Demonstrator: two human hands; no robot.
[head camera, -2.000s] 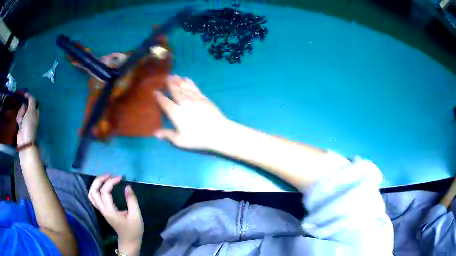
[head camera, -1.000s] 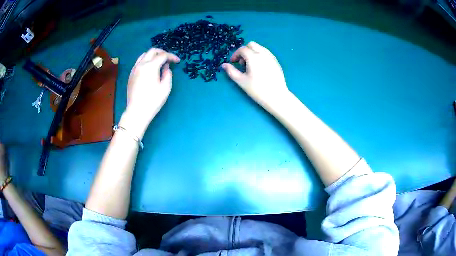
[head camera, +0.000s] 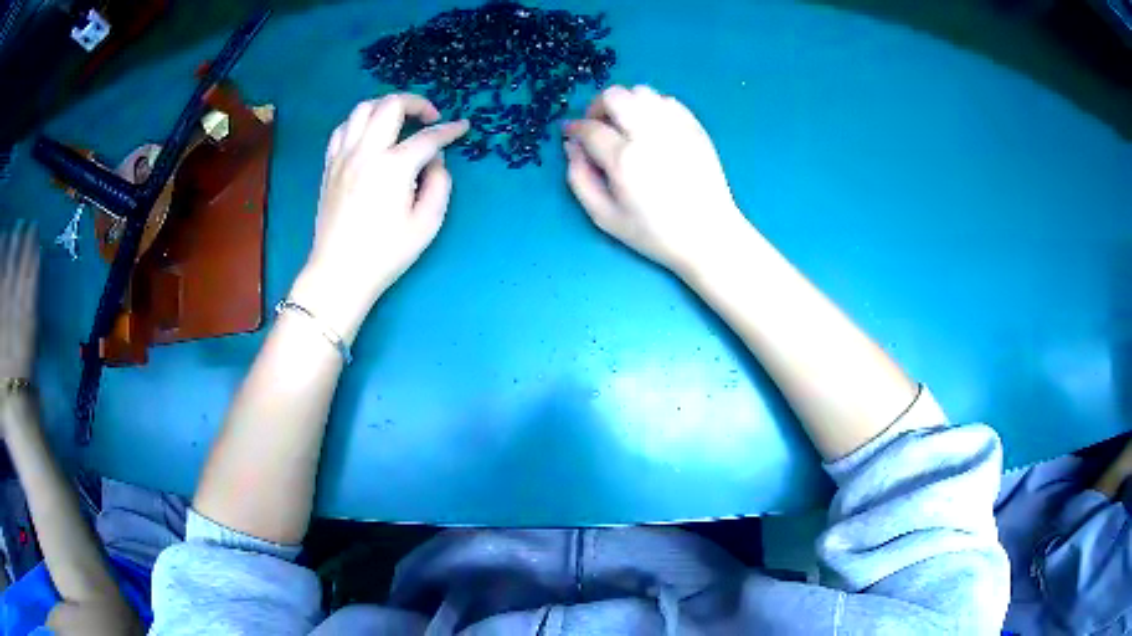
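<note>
A pile of small glossy black parts (head camera: 497, 62) lies on the blue-green table (head camera: 596, 398) at the far side. My left hand (head camera: 385, 180) is at the pile's near left edge, with its fingertips at a few parts. My right hand (head camera: 646, 174) is at the pile's right edge, fingers curled and thumb close to them. Both hands are bare. Whether either hand pinches a small part cannot be told.
A three-armed black assembly (head camera: 118, 267) lies on a reddish-brown fixture board (head camera: 224, 249) at the left. A small white piece (head camera: 72, 232) lies beside it. Another person's hand (head camera: 17, 298) is at the left edge, and another person's sleeve (head camera: 1074, 534) is at the right.
Both hands have left the fixture and lap area and moved to the black pile. The fixture and assembly have shifted left in view. Since one second ago, the hands have moved only slightly.
</note>
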